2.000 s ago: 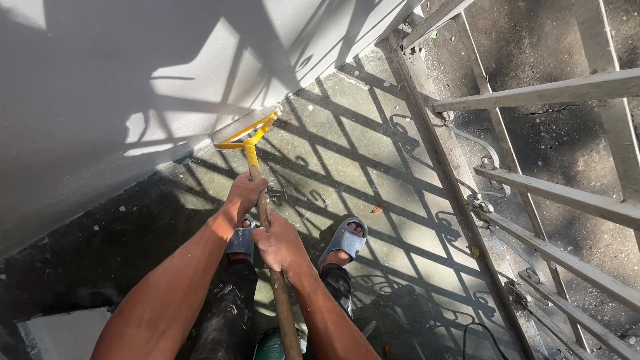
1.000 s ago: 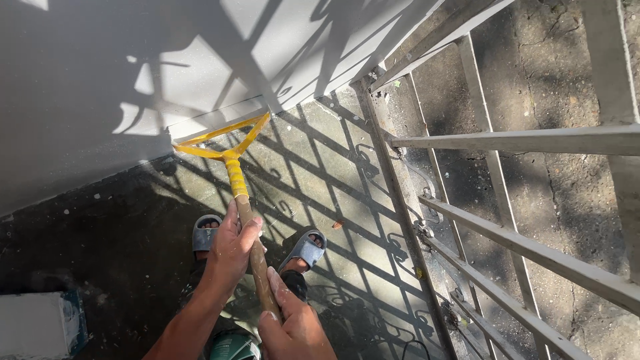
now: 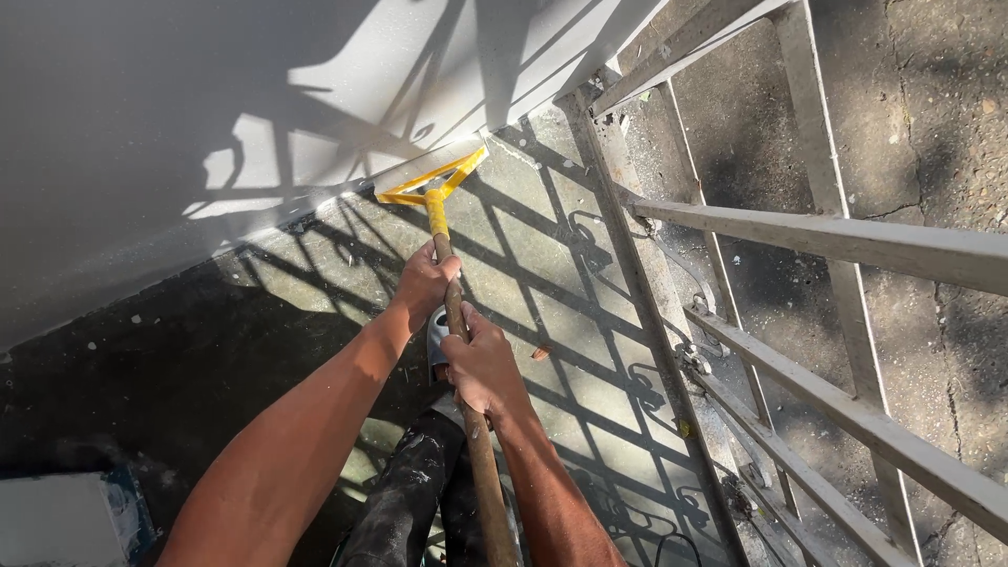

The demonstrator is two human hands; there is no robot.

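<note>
A long wooden pole [image 3: 487, 480] runs up from the bottom edge to a yellow triangular tool head [image 3: 435, 179], whose wide edge lies along the foot of the grey wall [image 3: 157, 134]. Yellow wrapping covers the joint. My left hand [image 3: 426, 276] grips the pole just below that wrapping. Lower down, my right hand [image 3: 480, 358] is closed around the same pole. Whether the wide edge presses on the wall or on the floor cannot be told.
A white metal railing [image 3: 787, 224] stands along the right, with rough concrete beyond it. A white-topped container [image 3: 67, 520] sits at lower left. One sandalled foot [image 3: 437, 339] shows beside the pole. A dry leaf [image 3: 542, 352] lies on the floor [image 3: 504, 236] among railing shadows.
Against one second ago, the yellow head has moved right along the foot of the wall and is tilted more. Both hands have kept hold of the pole. The view has shifted.
</note>
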